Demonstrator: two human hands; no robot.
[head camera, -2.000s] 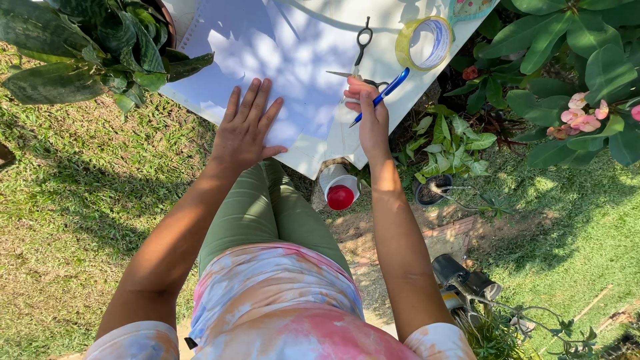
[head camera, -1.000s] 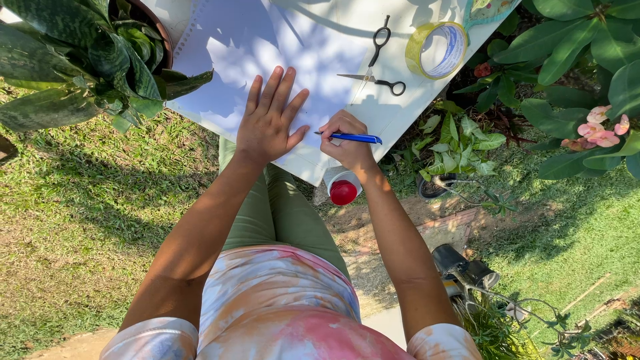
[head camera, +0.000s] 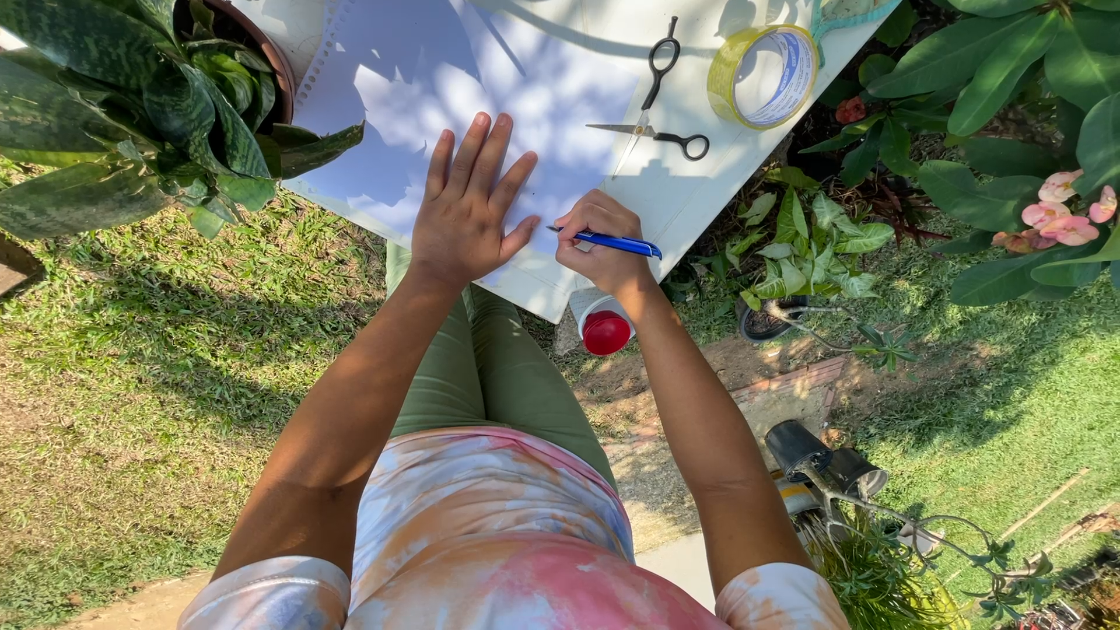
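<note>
My left hand (head camera: 468, 206) lies flat with spread fingers on a sheet of white paper (head camera: 411, 96), which has punched holes along its left edge. Just to its right, my right hand (head camera: 604, 245) grips a blue pen (head camera: 619, 243), the tip pointing left close above or on the paper near my left thumb. Beyond my right hand, black-handled scissors (head camera: 646, 129) lie with their blades apart on the white table (head camera: 691, 188). A roll of yellow tape (head camera: 724, 77) rests at the table's right side.
A potted plant with broad mottled leaves (head camera: 114, 114) overlaps the paper's left side. A white container with a red ball-like thing (head camera: 606, 332) is below the table's near corner. Leafy plants (head camera: 809, 245) and pink flowers (head camera: 1054, 219) border the right. Black pots (head camera: 796, 446) are lower right.
Two seconds ago my right hand was beside the scissors with the pen pointing down-left. It has moved toward my left hand, and the pen tip now points left at the paper. The left hand stays flat.
</note>
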